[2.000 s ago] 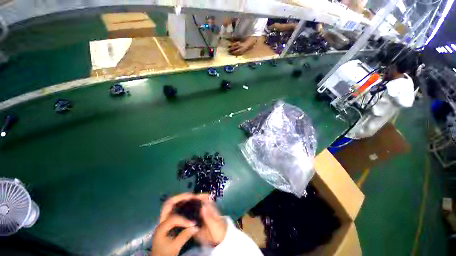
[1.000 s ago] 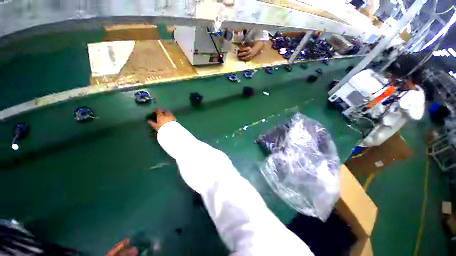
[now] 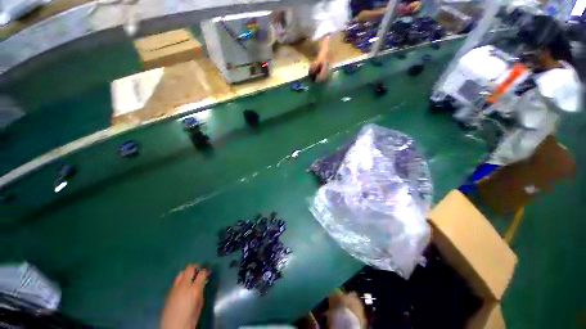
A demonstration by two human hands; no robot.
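My left hand (image 3: 186, 297) is at the bottom, left of the loose pile of small black parts (image 3: 258, 252) on the belt. Its fingertips are close together; whether they hold a small part is unclear. My right hand (image 3: 347, 311) is blurred and cut off by the bottom edge, at the open carton of black housings (image 3: 405, 299); its grip is not clear. A black housing (image 3: 200, 140) lies near the far belt edge, close to a dark round subassembly (image 3: 191, 122). Another black housing (image 3: 251, 117) lies right of it.
A clear plastic bag (image 3: 379, 199) with dark parts lies right of the pile. The green belt (image 3: 128, 205) runs across. Another person's hand (image 3: 319, 68) reaches over the far belt edge. A grey-white machine (image 3: 238, 54) stands opposite. A blurred whitish object (image 3: 29, 289) is at lower left.
My right hand has come back from the far side of the belt to the carton, and a black housing lies where it was. The opposite person's hand has reached out to the belt.
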